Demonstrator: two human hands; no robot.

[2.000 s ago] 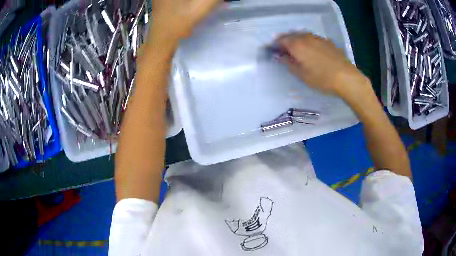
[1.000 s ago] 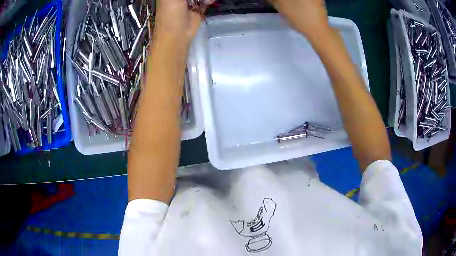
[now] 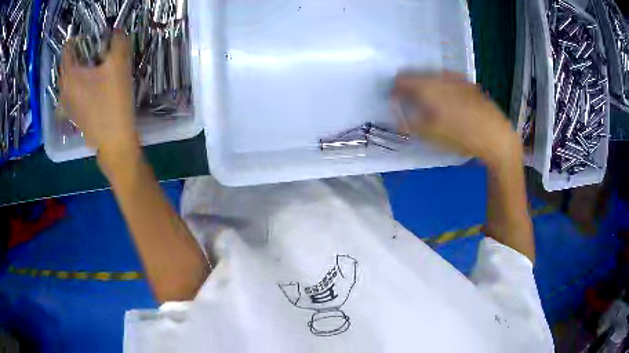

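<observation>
A white parts tray lies in front of me, with a few wired metal cylinders near its front edge. My left hand is over the full white tray at left, its fingers down among the silver cylinders; whether it grips any cannot be told. My right hand is over the right part of the white parts tray, close to the few cylinders. It is blurred, and its fingertips and anything in them cannot be made out.
A blue parts tray with cylinders stands at the far left. A narrow side tray full of shorter silver pieces stands at right, with other trays beside it. The dark green bench edge runs in front of the trays.
My left hand has moved from the far edge to the full white tray at left. My right hand has come back from the far edge over the white parts tray. The view has shifted.
</observation>
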